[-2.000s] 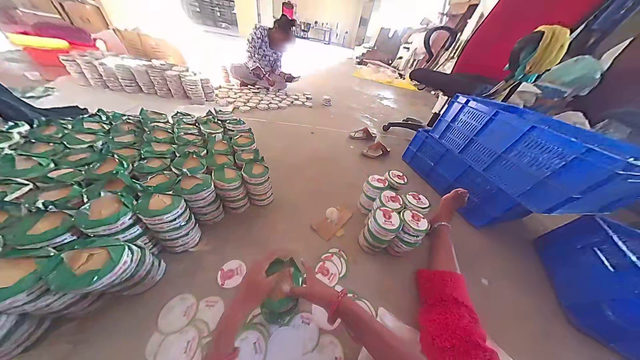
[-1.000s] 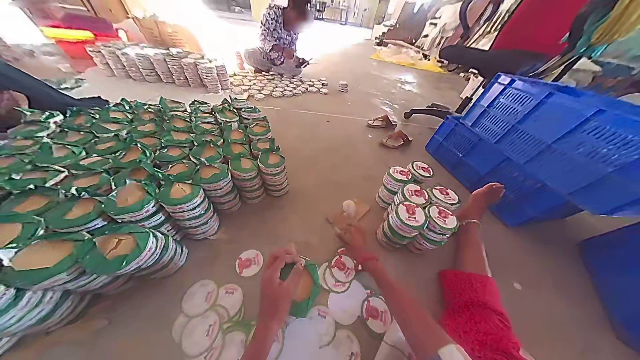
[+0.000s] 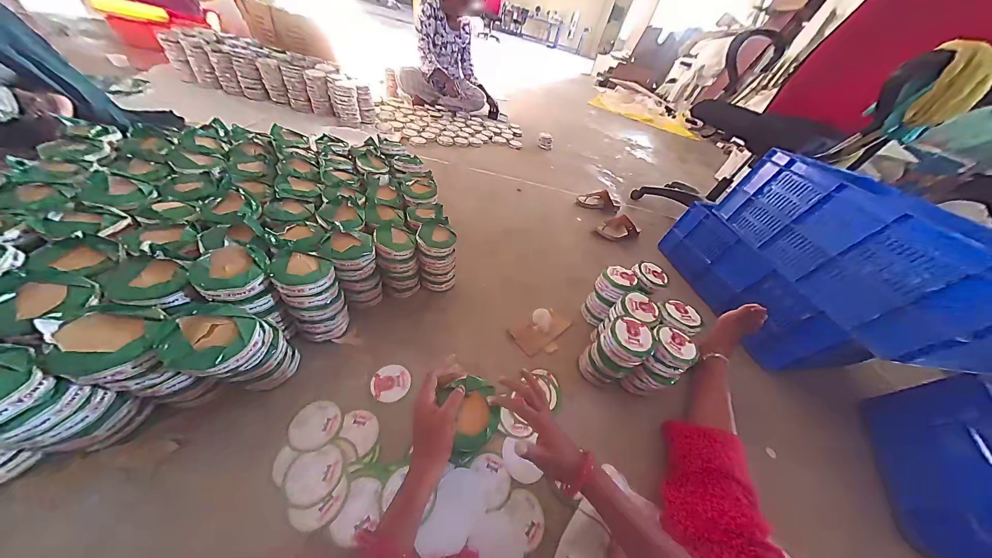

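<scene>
Between my two hands lies a round packet in green wrapping with a tan disc at its centre (image 3: 473, 415). My left hand (image 3: 438, 407) touches its left edge, the thumb over the wrapping. My right hand (image 3: 539, 422), fingers spread, is at the packet's right side. Loose round printed labels (image 3: 314, 473) lie on the floor around and below my hands, and one more label (image 3: 390, 384) lies left of my left hand. A small white lump (image 3: 542, 318) rests on a brown cardboard piece (image 3: 531, 335) beyond my right hand.
Stacks of green-wrapped round packets (image 3: 310, 267) fill the left side. Short stacks of labelled packets (image 3: 639, 333) stand at the right by my foot (image 3: 732, 329). Blue plastic crates (image 3: 852, 256) are beyond. A person (image 3: 446, 54) sits at the back near many small round packets (image 3: 465, 130).
My right hand has come back from the cardboard piece with the white lump to the green-wrapped packet. My left hand has stayed beside that packet.
</scene>
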